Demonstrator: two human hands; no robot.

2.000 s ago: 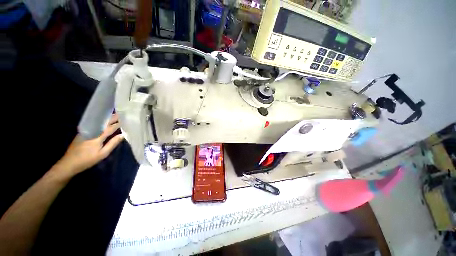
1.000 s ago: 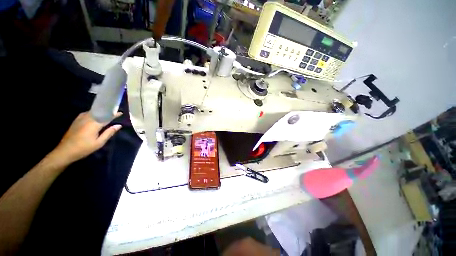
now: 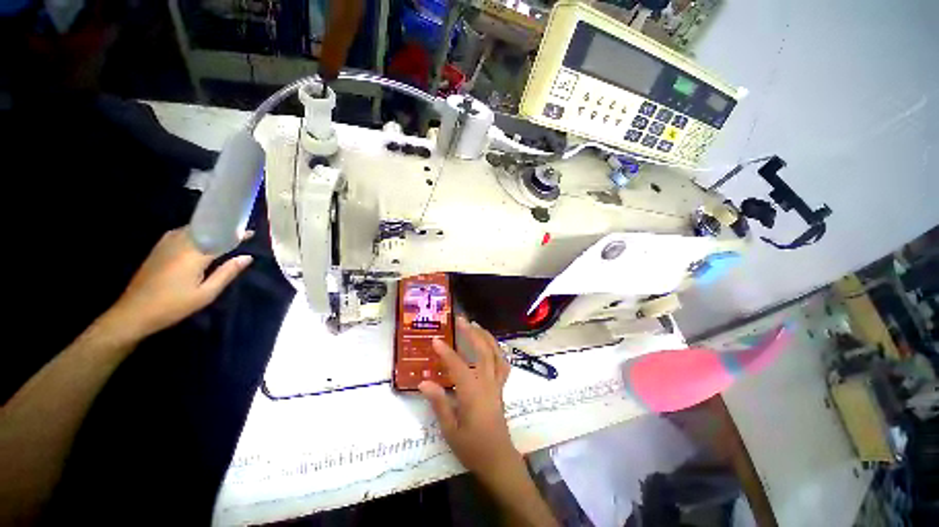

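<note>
The black garment piece [image 3: 134, 412] lies heaped left of the cream sewing machine [image 3: 453, 216]. My left hand [image 3: 177, 278] rests flat on the cloth beside the white lamp, fingers apart; its fingertips are partly hidden by the lamp. The smartphone [image 3: 420, 335] lies upright on the machine bed with a red-orange screen. My right hand [image 3: 474, 386] is at the phone's lower right, fingers apart, with fingertips over or on the screen. The presser foot area [image 3: 360, 301] is left of the phone. The thread snips [image 3: 533, 362] lie right of my right hand, partly hidden by it.
The machine lamp [image 3: 227, 194] hangs at the needle end. The control panel [image 3: 630, 88] stands above the arm. A white paper sheet [image 3: 618, 270] hangs from the arm. A pink object [image 3: 674, 380] is at the right table end. A ruler tape [image 3: 381, 449] runs along the front edge.
My right hand has come up from the bottom edge to the phone. My left hand has slid slightly down and back from the needle end since the oldest frame, then stayed.
</note>
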